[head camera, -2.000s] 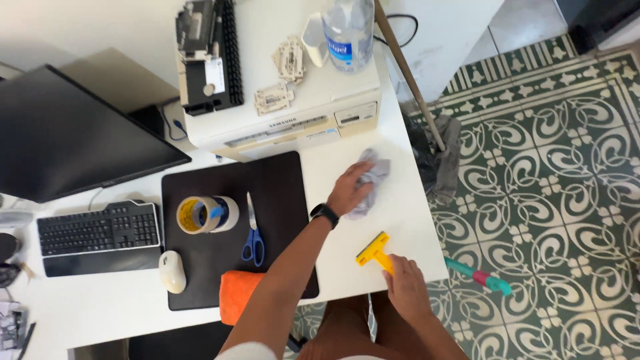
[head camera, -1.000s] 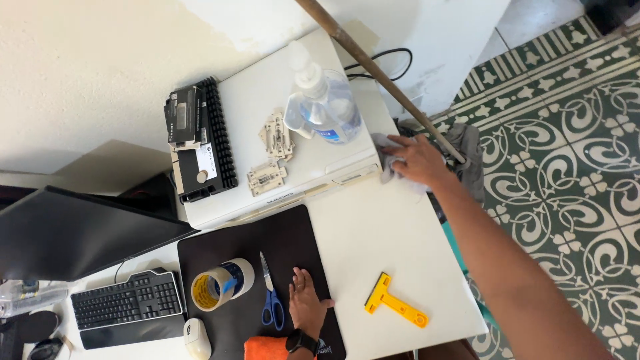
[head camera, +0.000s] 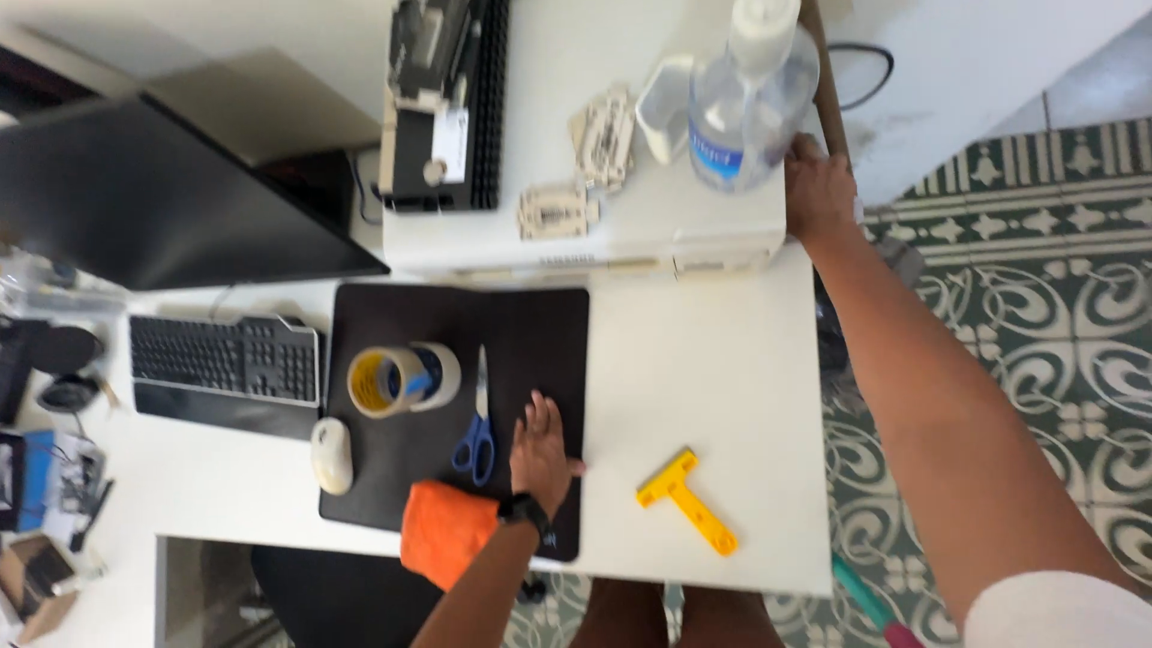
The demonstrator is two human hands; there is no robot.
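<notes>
My left hand (head camera: pixel 544 450) lies with spread fingers on the black desk mat (head camera: pixel 387 495), holding nothing. Blue-handled scissors (head camera: pixel 477 441) and rolls of tape (head camera: pixel 387 382) are to its left, and a folded orange cloth (head camera: pixel 445 531) lies near the wrist. At the right side of the white Samsung printer (head camera: pixel 639 247) is my right hand (head camera: pixel 819 189), behind a clear pump bottle (head camera: pixel 733 126). Its fingers are partly hidden; a small whitish bit shows by its edge, but whether it grips a cloth is unclear. A yellow scraper (head camera: pixel 688 499) rests on the white desk.
On the printer sit a black keyboard (head camera: pixel 490 117) standing behind boxes, and pale patterned pieces (head camera: pixel 553 211). A wooden stick (head camera: pixel 828 99) leans behind my right hand. A monitor (head camera: pixel 171 198), another keyboard (head camera: pixel 225 360) and a mouse (head camera: pixel 332 456) are at the left.
My right hand let go of the scraper, took the cloth to the printer's right side, then moved farther back along it. My left hand moved from the cloth to the desk mat.
</notes>
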